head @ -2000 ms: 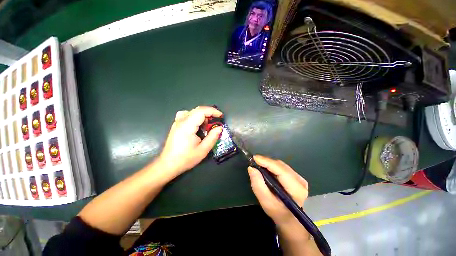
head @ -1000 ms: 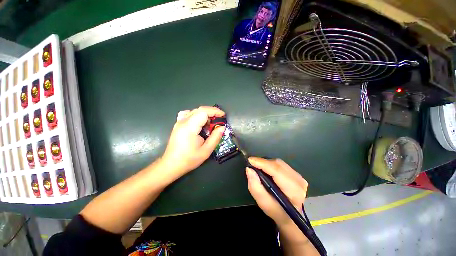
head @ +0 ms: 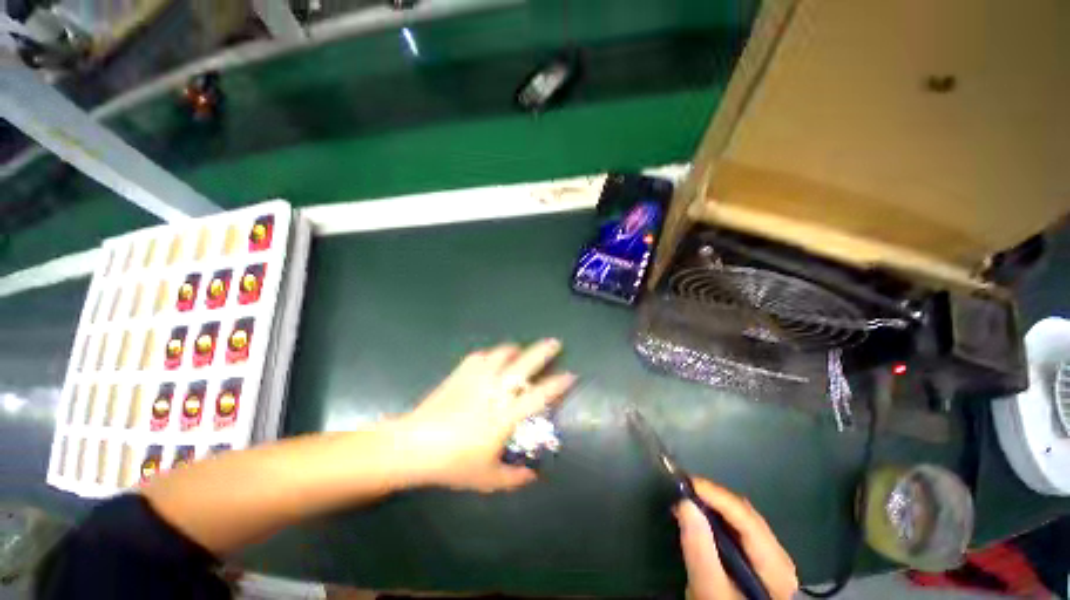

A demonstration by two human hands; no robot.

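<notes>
My left hand (head: 475, 422) is blurred, its fingers spread over a small circuit board unit (head: 536, 437) on the dark green mat. The bright face of the unit shows between thumb and fingers; the hand hides the rest. I cannot tell whether the hand grips it. My right hand (head: 742, 541), partly cut off by the bottom edge, holds a black soldering iron (head: 669, 463). The iron's tip points up and left, to the right of the unit and apart from it. No red part shows at the unit.
White stacked trays (head: 282, 340) with red parts stand left. A phone (head: 622, 240) leans near the fume extractor (head: 780, 307), under a cardboard flap (head: 898, 129). A round container (head: 921, 516) and a white desk fan (head: 1038, 404) are right. A dark unit (head: 548, 82) lies on the green conveyor beyond.
The view has tilted up, showing the conveyor and cardboard flap. My left fingers have spread from their pinch at the red part. The iron's tip has moved away from the unit.
</notes>
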